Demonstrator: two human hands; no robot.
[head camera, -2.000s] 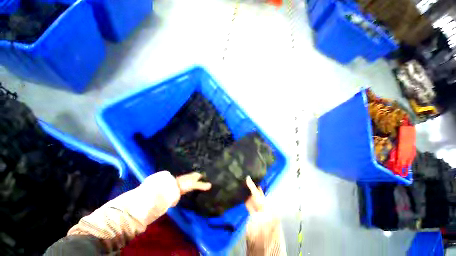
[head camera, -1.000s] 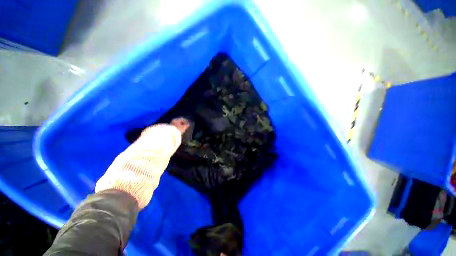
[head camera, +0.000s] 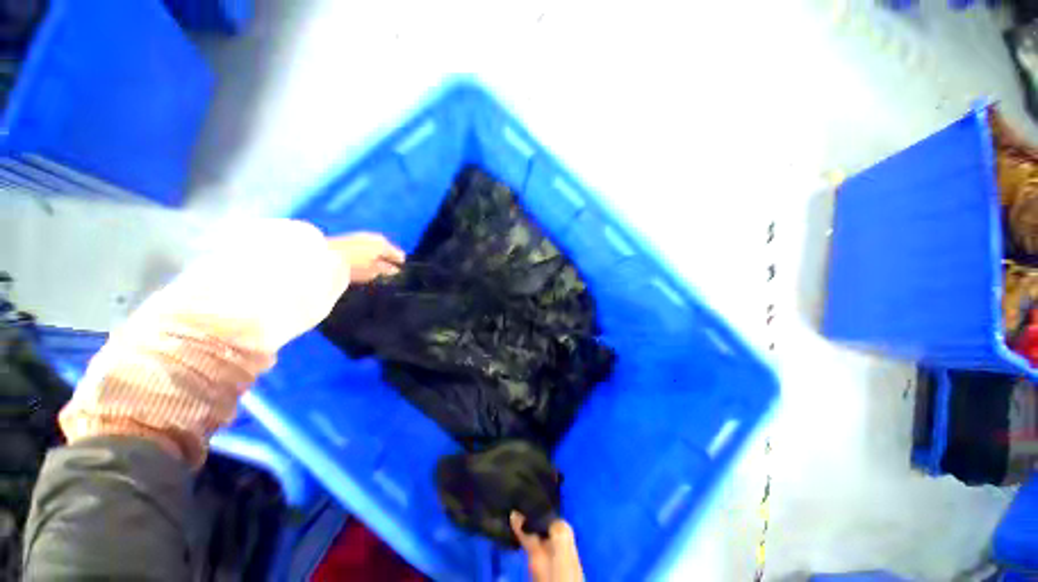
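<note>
A blue plastic bin (head camera: 683, 307) stands in front of me. Dark camouflage fabric pieces (head camera: 489, 290) lie crumpled in it, with plain black parts at their edges. My left hand (head camera: 370, 257) is at the upper left of the pile, its fingers closed on the edge of the fabric. My right hand (head camera: 546, 548), partly cut off by the bottom edge, holds a small bunched camouflage part (head camera: 497, 489) near the bin's lower corner. Blur hides the exact folds and whether this part is joined to the pile.
More blue bins stand at the upper left (head camera: 108, 102) and at the right (head camera: 905, 250), the right one with orange-brown and red goods. Dark fabric (head camera: 23, 443) is piled at the left edge. Something dark red (head camera: 364, 557) lies below the bin. Marking tape runs along the floor.
The bin looks smaller than a second ago, as the view has drawn back. My left hand has moved from over the pile to its upper left edge. My right hand has come further into view.
</note>
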